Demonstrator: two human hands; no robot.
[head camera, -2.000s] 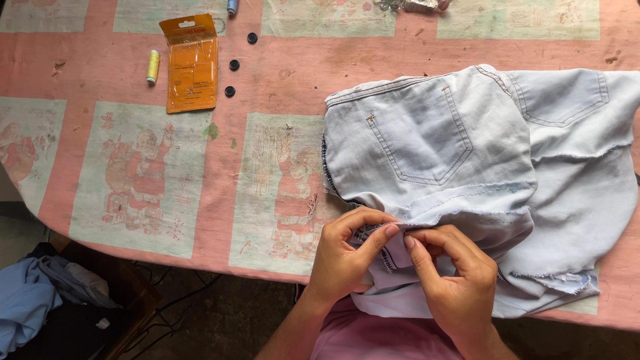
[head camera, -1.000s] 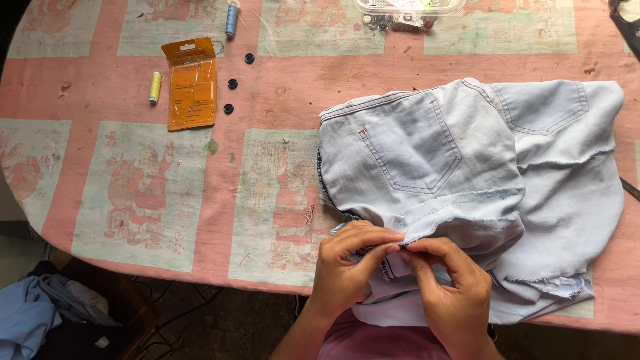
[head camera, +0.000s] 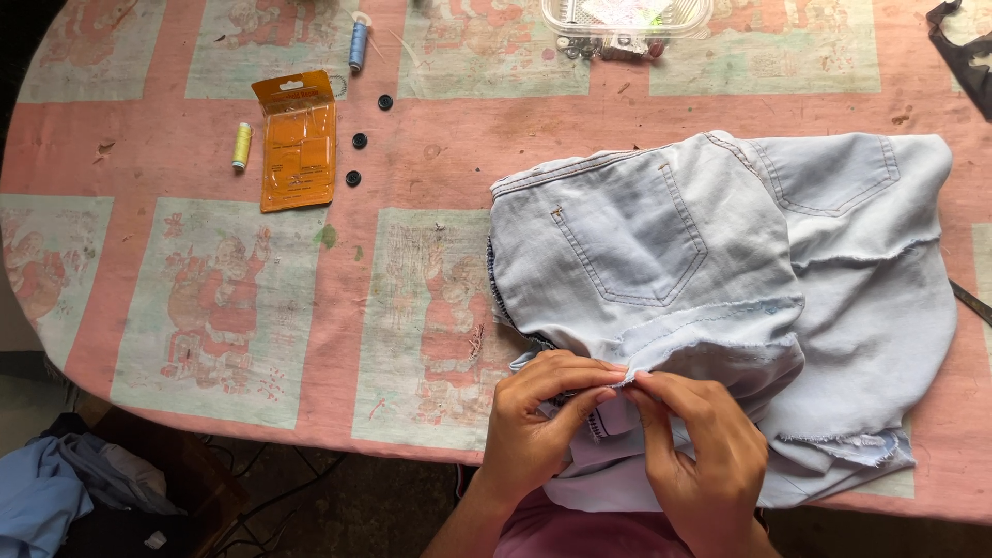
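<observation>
Light blue denim cloth (head camera: 728, 232), cut from jeans with stitched back pockets and frayed seams, lies on the right half of the table and hangs over the front edge. My left hand (head camera: 542, 422) pinches a frayed denim edge between thumb and fingers. Close beside it, my right hand (head camera: 697, 442) pinches the same edge, the fingertips of both hands almost touching. Whether a needle is between the fingers cannot be told. Dark zigzag stitching shows on the cloth's left side and just below the fingertips.
An orange needle packet (head camera: 298, 147) lies between a yellow thread spool (head camera: 242, 146) and several black buttons (head camera: 359, 140). Behind are a blue thread spool (head camera: 357, 45) and a clear plastic box (head camera: 628, 23). A dark blade-like tool (head camera: 970, 302) sticks out at right. Clothes (head camera: 46, 496) lie lower left.
Both hands stay pinched on the denim edge, with only small shifts of the fingers. The view has moved, so more of the plastic box and the table's right side shows.
</observation>
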